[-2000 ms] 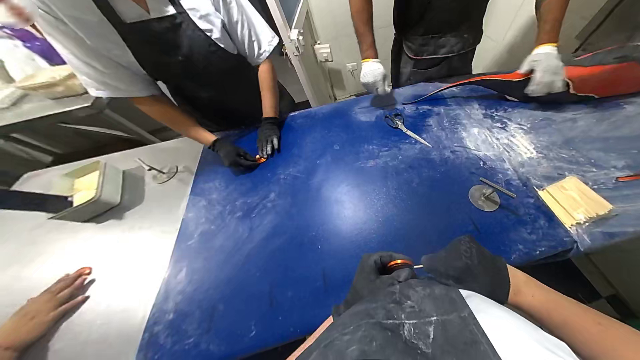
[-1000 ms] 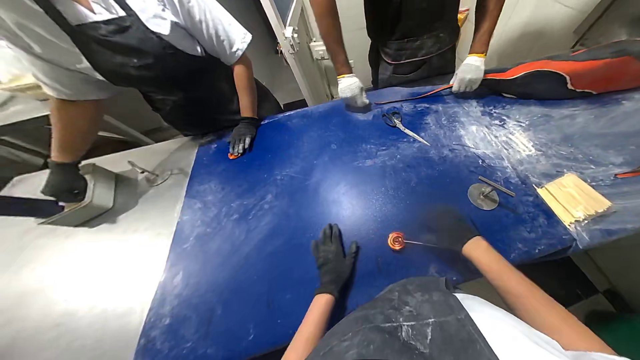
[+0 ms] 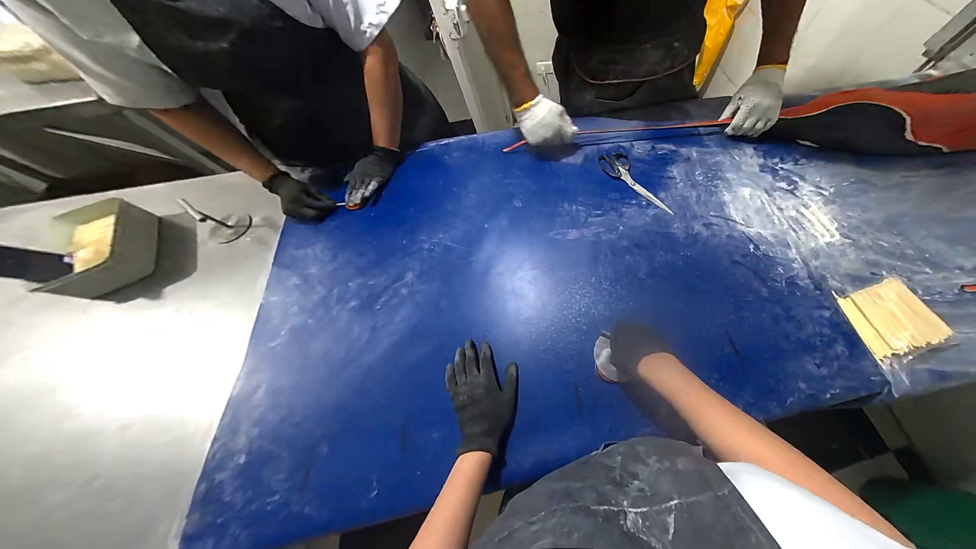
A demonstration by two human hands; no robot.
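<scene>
My left hand (image 3: 482,398), in a black glove, lies flat on the blue work surface (image 3: 366,343) with its fingers spread and nothing in it. To its right my right hand (image 3: 639,347), also black-gloved and blurred by motion, is closed on a round metal disc press (image 3: 605,358). The disc sits over a reddish-orange coil, of which only a thin edge shows beneath it. How the fingers wrap the press's handle is hidden by blur.
Scissors (image 3: 634,183) lie toward the far edge, wooden sticks (image 3: 894,320) at right. Across the table, a co-worker's white-gloved hands (image 3: 755,103) handle a red strand beside a red-black mass (image 3: 900,114). Another's black-gloved hands (image 3: 372,177) touch a small orange piece. A bin (image 3: 137,244) and another press (image 3: 221,221) stand left.
The metal disc press, which lay near the sticks, is now over the coil under my right hand. My left hand has stayed flat on the surface since one second ago.
</scene>
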